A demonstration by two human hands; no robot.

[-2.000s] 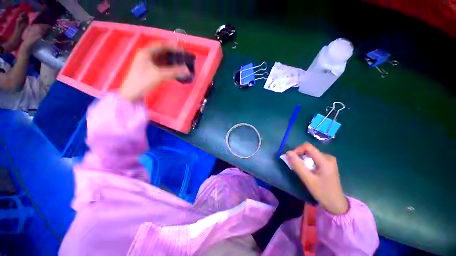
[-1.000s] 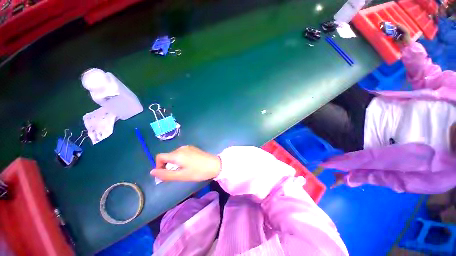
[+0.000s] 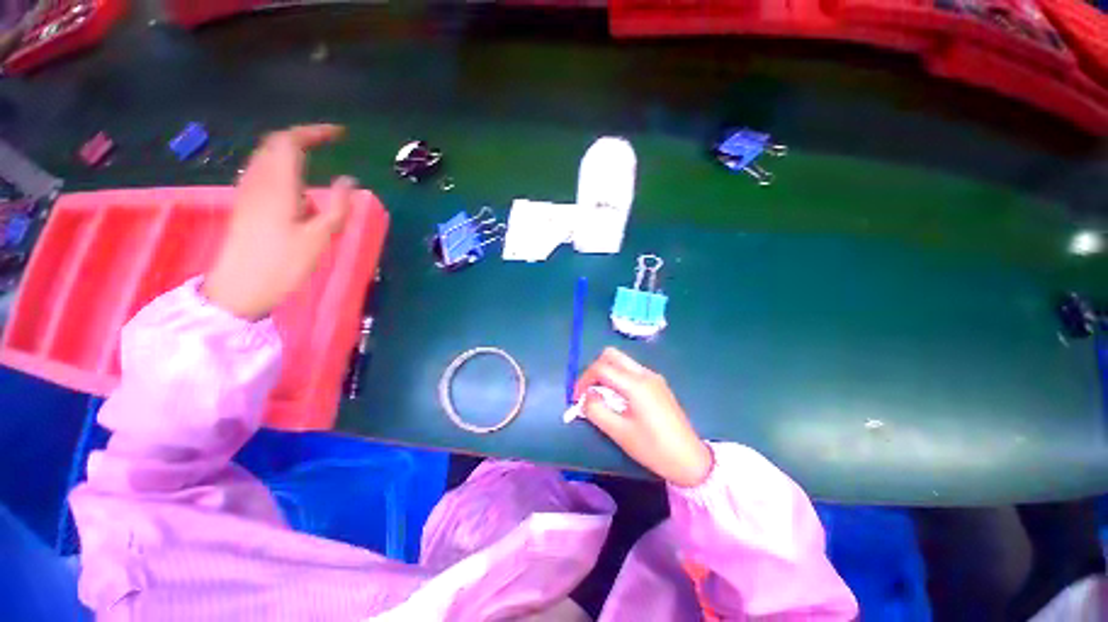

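My left hand [image 3: 277,225] is raised over the coral-red compartment tray [image 3: 322,407] at the left, thumb and fingers apart, with nothing seen in it. My right hand [image 3: 638,413] rests low over the table near its front edge, pinching a white wiping cloth [image 3: 604,399]. The blue stick [image 3: 577,334] lies just beyond the cloth. A light-blue binder clip [image 3: 639,306] with upright wire handles stands beside the stick. A pale ring [image 3: 482,389] lies flat between the tray and my right hand.
White bottle [image 3: 605,194] touches white paper [image 3: 530,231]. A blue clip [image 3: 464,239] and black clip [image 3: 417,159] lie left of it; another blue clip [image 3: 744,148] lies right. Black clips line the tray's right edge. Red trays [image 3: 753,22] stand at the far side.
The view swung right, then back left. My left hand, earlier holding a dark part over the tray, is now open and raised there. My right hand still pinches the cloth.
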